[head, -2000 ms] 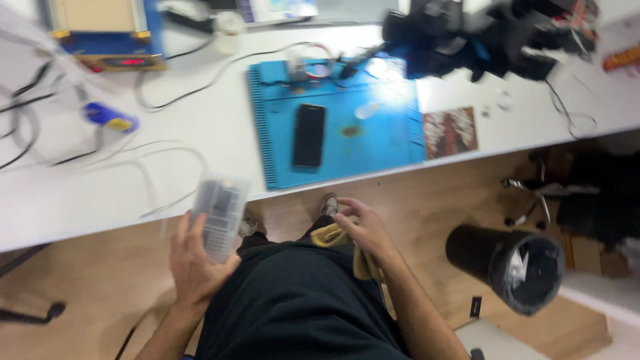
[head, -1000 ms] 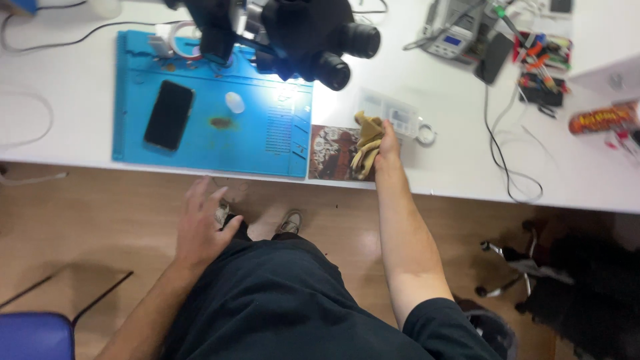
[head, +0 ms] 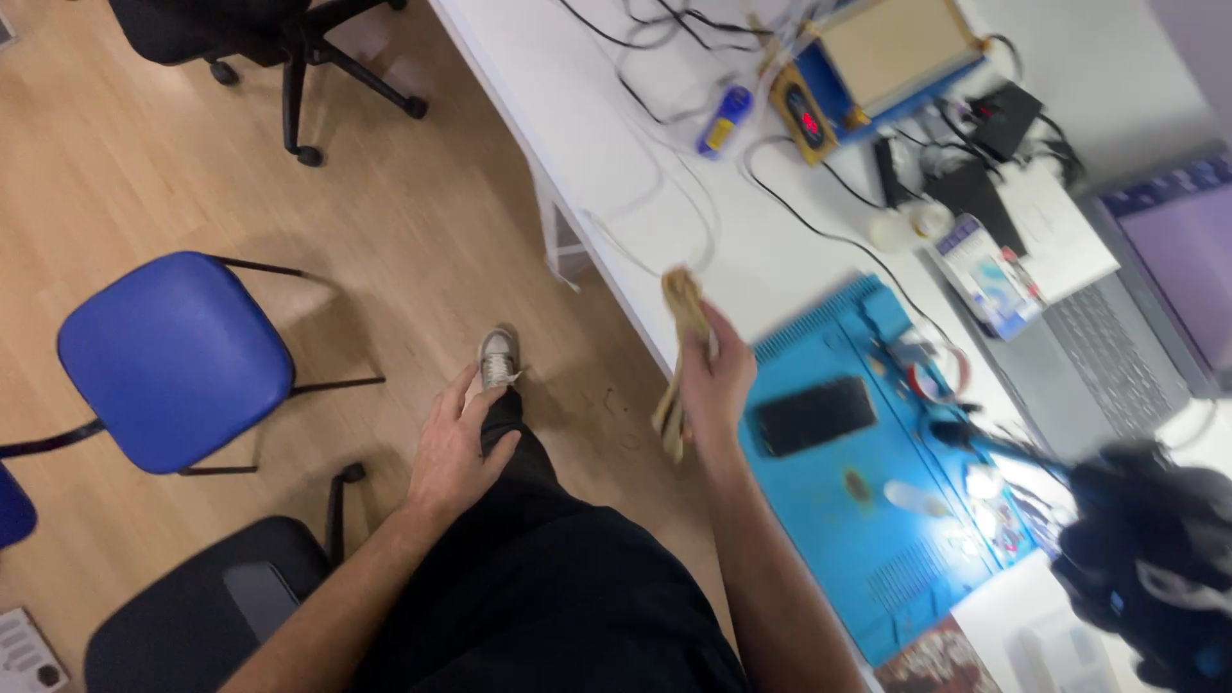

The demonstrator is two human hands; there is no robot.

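Note:
My right hand (head: 717,380) grips a folded tan cloth or glove (head: 681,351) over the front edge of the white table (head: 616,183). Beside it on the table lies a blue silicone work mat (head: 818,510) with a dark phone (head: 816,416) on it. My left hand (head: 460,448) hangs over the floor near my leg, its fingers apart and nothing in it. A clear plastic organizer box (head: 1064,645) lies on the table at the lower right, partly cut off by the frame's edge.
A blue chair (head: 178,361) and black office chairs (head: 207,611) stand on the floor at left. On the table are a laptop (head: 1116,356), a blue device with a red display (head: 808,115), a blue-and-yellow tube (head: 725,121), cables and a black microscope (head: 1155,558).
The clear box was in my left hand two seconds ago; now it lies on the table and that hand is empty. My right hand still holds the tan item. The view has swung strongly.

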